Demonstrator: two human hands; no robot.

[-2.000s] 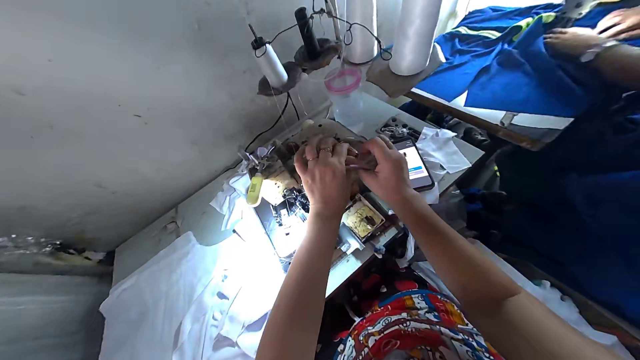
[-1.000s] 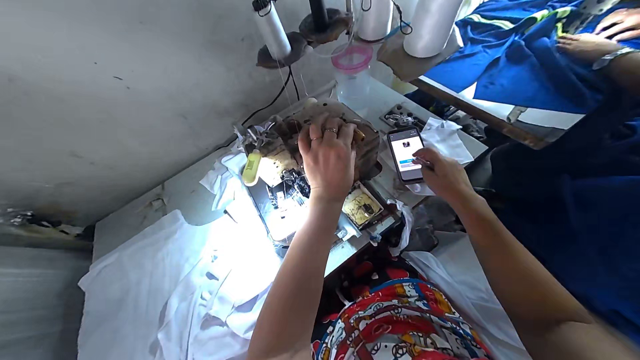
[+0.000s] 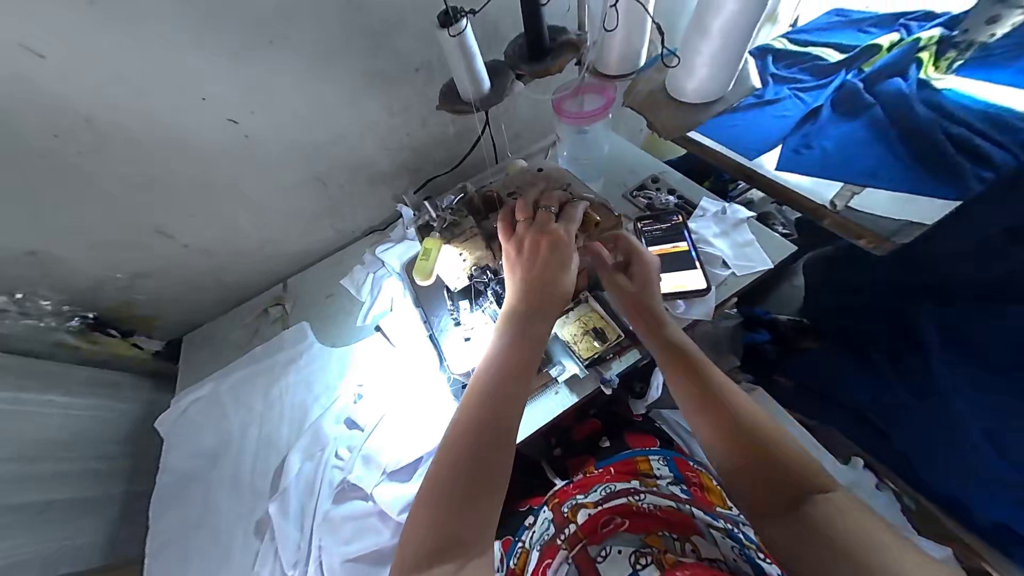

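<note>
My left hand (image 3: 540,244) rests palm down on the top of an overlock-type sewing machine (image 3: 472,248), rings on its fingers. Close by on the right, my right hand (image 3: 628,272) has its fingers bent at the machine's right side; whether it holds something there cannot be made out. Just right of that hand lies a smartphone (image 3: 672,254) with its screen lit. A yellow-green tag-like piece (image 3: 427,259) is on the machine's left part. Bright lamplight falls on the needle area and on white fabric (image 3: 240,448) at the left.
White thread cones (image 3: 464,60) stand behind the machine, near a clear plastic jar with a pink rim (image 3: 584,104). Beside the phone are a white cloth scrap (image 3: 728,236) and small metal parts (image 3: 658,194). Blue fabric (image 3: 864,112) covers another table at upper right.
My right hand has moved left from the phone to the machine beside my left hand. The phone's screen shows different content. The co-worker's hands at upper right are out of view now.
</note>
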